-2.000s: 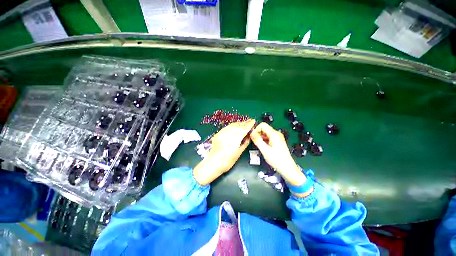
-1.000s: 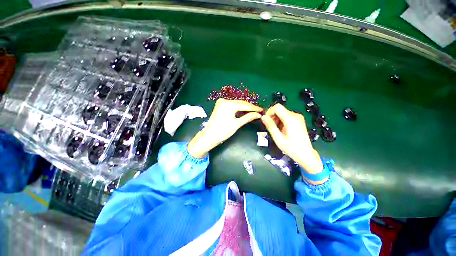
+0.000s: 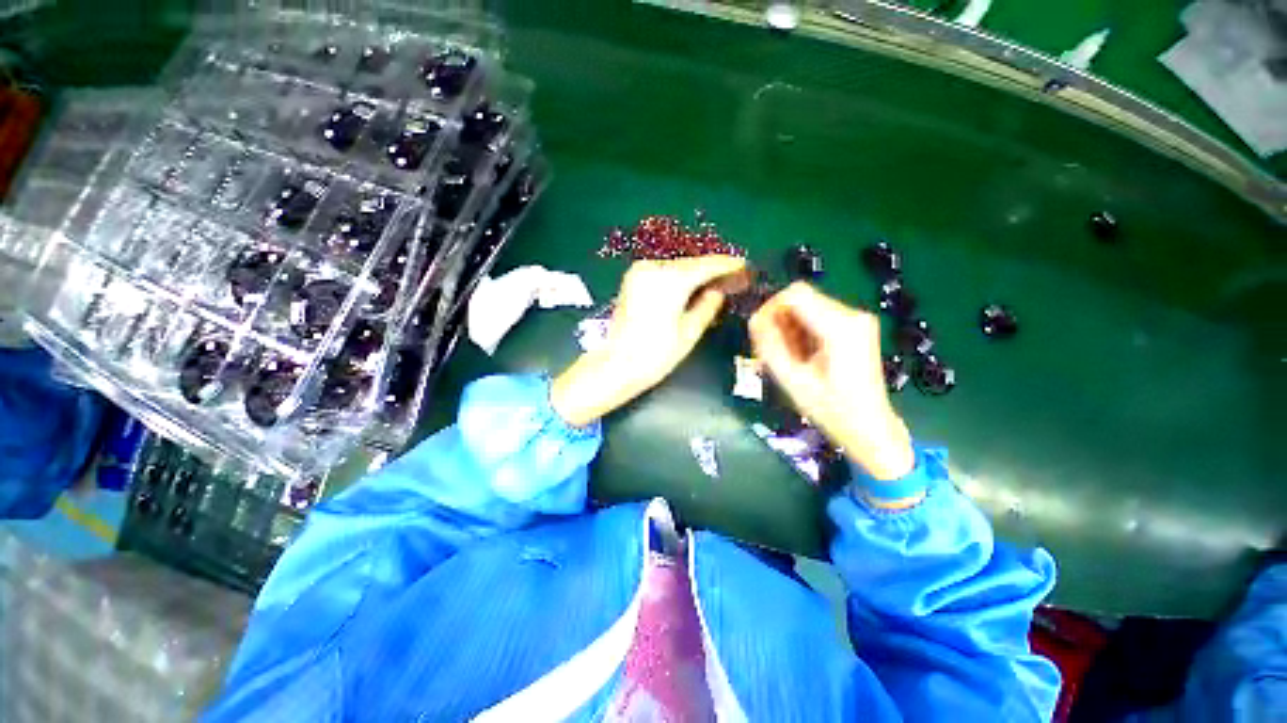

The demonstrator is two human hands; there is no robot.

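Observation:
My left hand (image 3: 655,328) is over the bench just below the heap of tiny reddish parts (image 3: 663,237), thumb and fingertips close together. My right hand (image 3: 830,359) is to its right, fingers curled, with a small gap between the hands. Whatever lies between the fingers of either hand is too small and blurred to tell. Several glossy black round parts (image 3: 998,322) lie loose right of the hands. Small crumpled plastic bags (image 3: 793,449) and a small whitish piece (image 3: 748,376) lie below the hands.
Stacked clear blister trays (image 3: 240,254) with black disc assemblies stand at the left. A white sheet (image 3: 511,304) lies between trays and heap. A metal rail (image 3: 974,60) bounds the green bench at the back. Papers (image 3: 1231,71) lie beyond it. A blue sleeve shows at the lower right edge.
The hands have moved slightly apart; their fingertips were together before. The camera view has tilted down, so the rail and papers sit higher.

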